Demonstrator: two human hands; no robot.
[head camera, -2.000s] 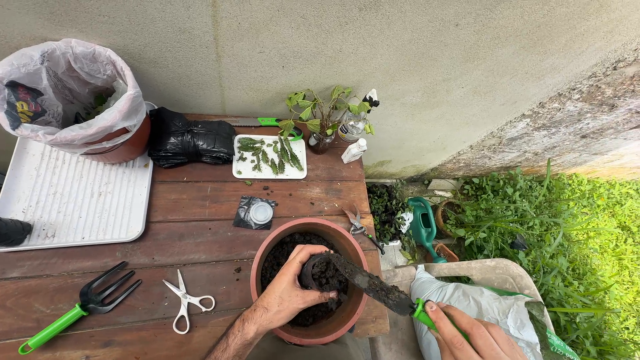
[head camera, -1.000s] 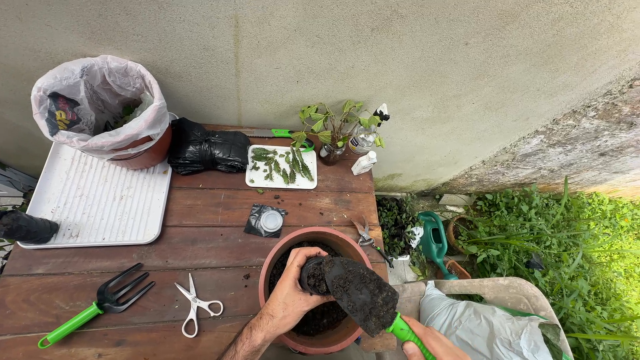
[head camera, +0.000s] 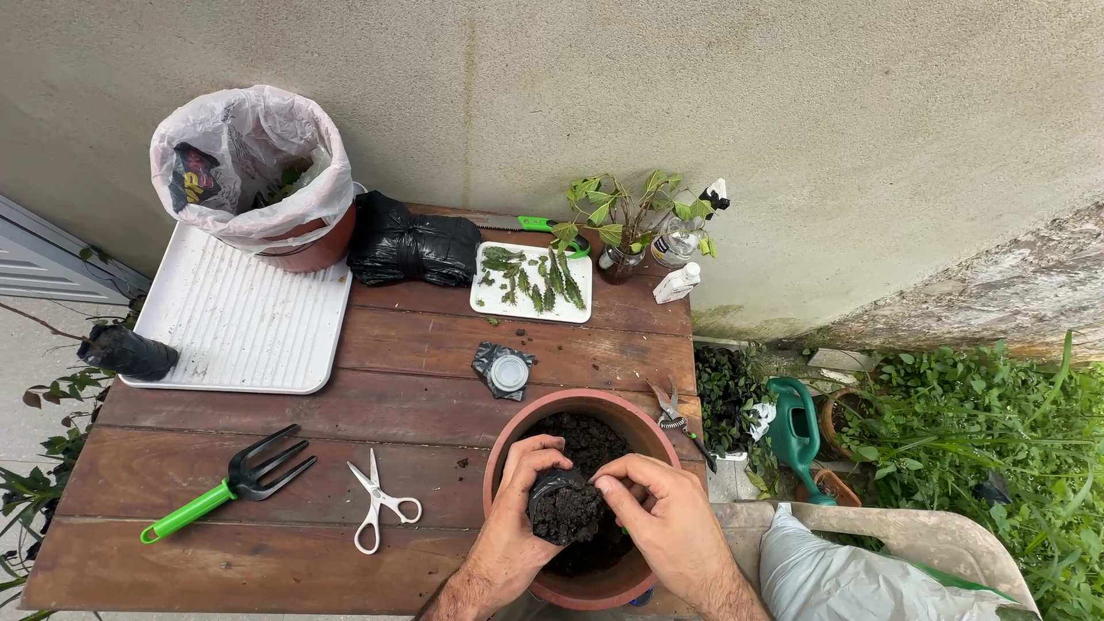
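Note:
My left hand (head camera: 517, 509) holds a small black plastic seedling bag (head camera: 565, 509) filled with dark soil, tilted over a terracotta-coloured pot (head camera: 604, 595). My right hand (head camera: 655, 522) is at the bag's right edge, thumb and fingertips close together against the soil; whether they pinch anything cannot be made out. Dark soil (head camera: 586, 431) lies inside the pot, below both hands. A bit of green shows in the pot beneath my right hand, mostly hidden. White-handled scissors (head camera: 377, 504) and a green-handled hand fork (head camera: 228, 487) lie left of the pot.
Pruning shears (head camera: 673, 418) lie right of the pot; a grey lid (head camera: 509, 373) is behind it. Farther back are a small tray (head camera: 483, 302) of cuttings, a black plastic bundle (head camera: 414, 250), a pruning saw (head camera: 530, 223) and a lined bucket (head camera: 315, 250). A chair (head camera: 940, 535) holds a sack (head camera: 845, 569).
The green-handled trowel that my right hand held over the bag is no longer in that hand. My right hand has moved in to the soil at the bag's edge.

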